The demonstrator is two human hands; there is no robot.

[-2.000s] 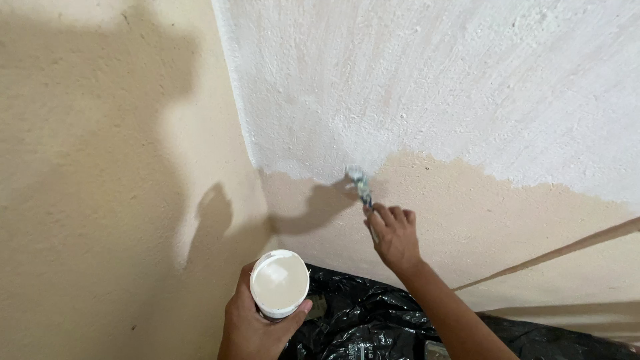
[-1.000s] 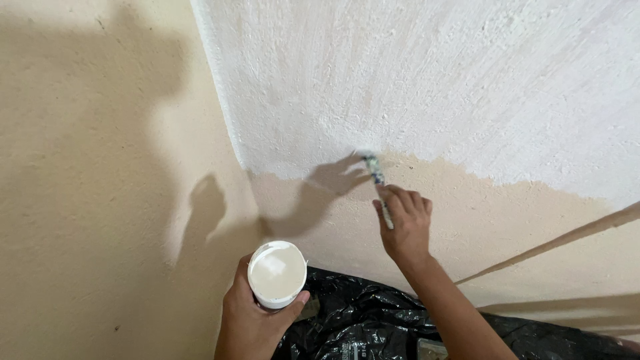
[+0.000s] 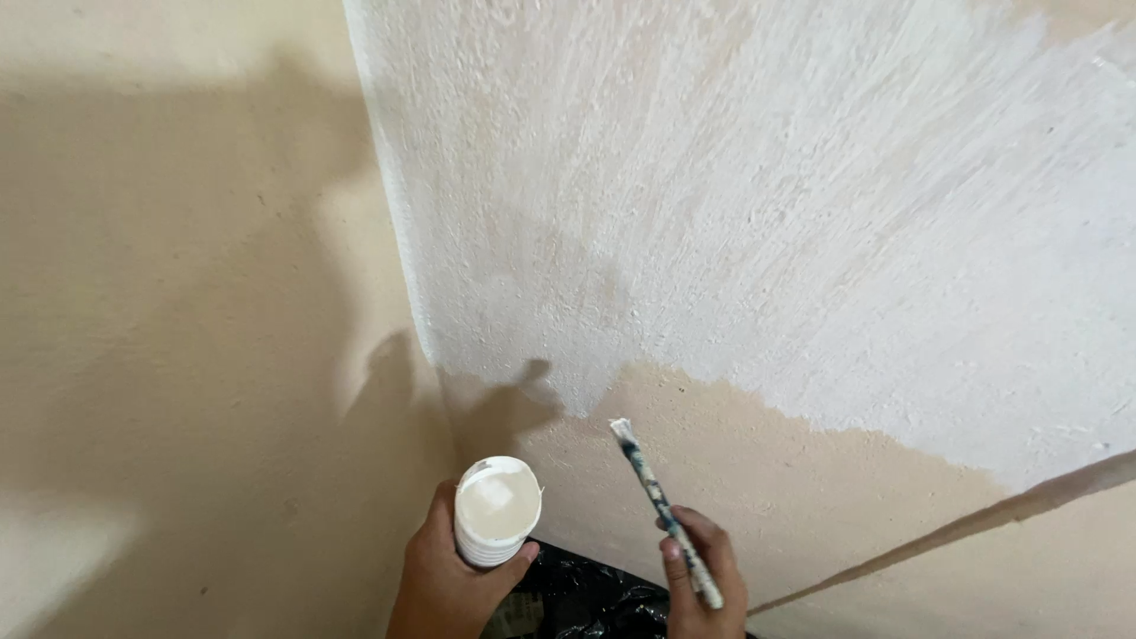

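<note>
My left hand (image 3: 457,568) is wrapped around a white ribbed plastic cup (image 3: 499,512) of off-white paint, low in the view. To its right, my right hand (image 3: 706,572) grips the paint-spattered handle of a small paintbrush (image 3: 661,501). The brush's bristles are loaded with white paint and point up and left, close to the lower edge of the white paint on the wall (image 3: 674,222). Whether they touch the wall, I cannot tell. Below that ragged edge the wall is beige.
A beige wall (image 3: 177,355) meets the partly painted one at a corner on the left, with shadows across it. Black plastic sheeting (image 3: 595,590) lies at the bottom. A long, thin brown strip (image 3: 941,532), perhaps a shadow, runs diagonally at the lower right.
My right hand has moved down from the paint edge, and the brush now tilts up and left. White paint reaches lower near the corner than before. My left hand still holds the cup.
</note>
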